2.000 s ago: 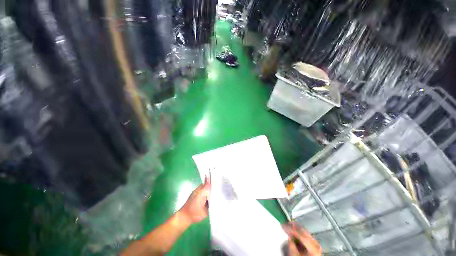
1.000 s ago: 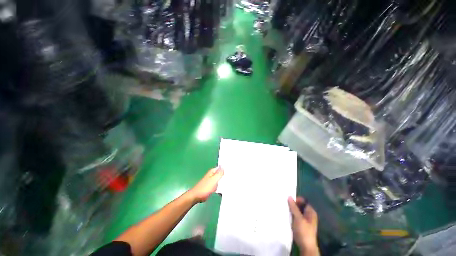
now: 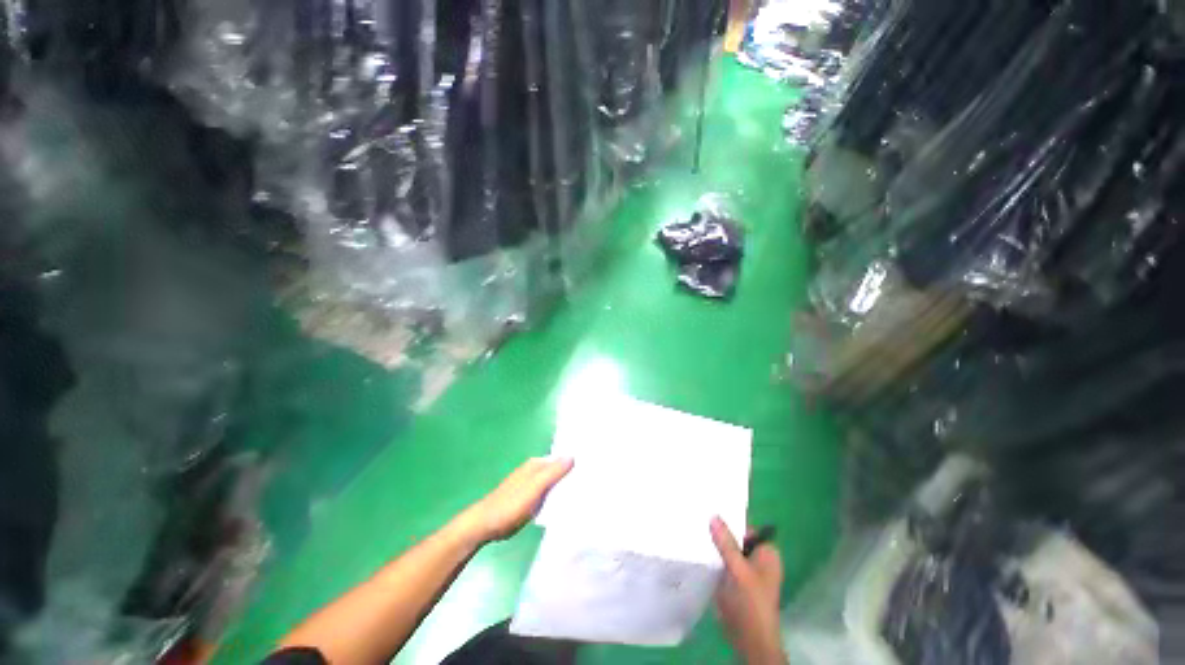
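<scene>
A white paper sheet (image 3: 637, 520) is held in front of me over the green floor, with a fold or crease across its lower part. Any writing on it is too washed out to read. My left hand (image 3: 517, 499) grips its left edge. My right hand (image 3: 751, 585) grips its right edge, thumb on top. A small dark thing (image 3: 759, 537), possibly a pen, sticks out by the fingers of my right hand.
A dark, glossy plastic-wrapped bundle (image 3: 703, 252) lies on the green floor (image 3: 663, 340) ahead. Garments in clear covers (image 3: 487, 130) hang at the left, and more covered garments (image 3: 1014, 169) at the right. A brown carton (image 3: 897, 340) stands low right. A blurred plastic-wrapped pile (image 3: 949, 572) is at bottom right.
The floor bundle appears nearer and larger. The wire cage and white tub have moved out of view or down to the lower right edge. The paper's lower part now shows a crease. Both hands still hold it.
</scene>
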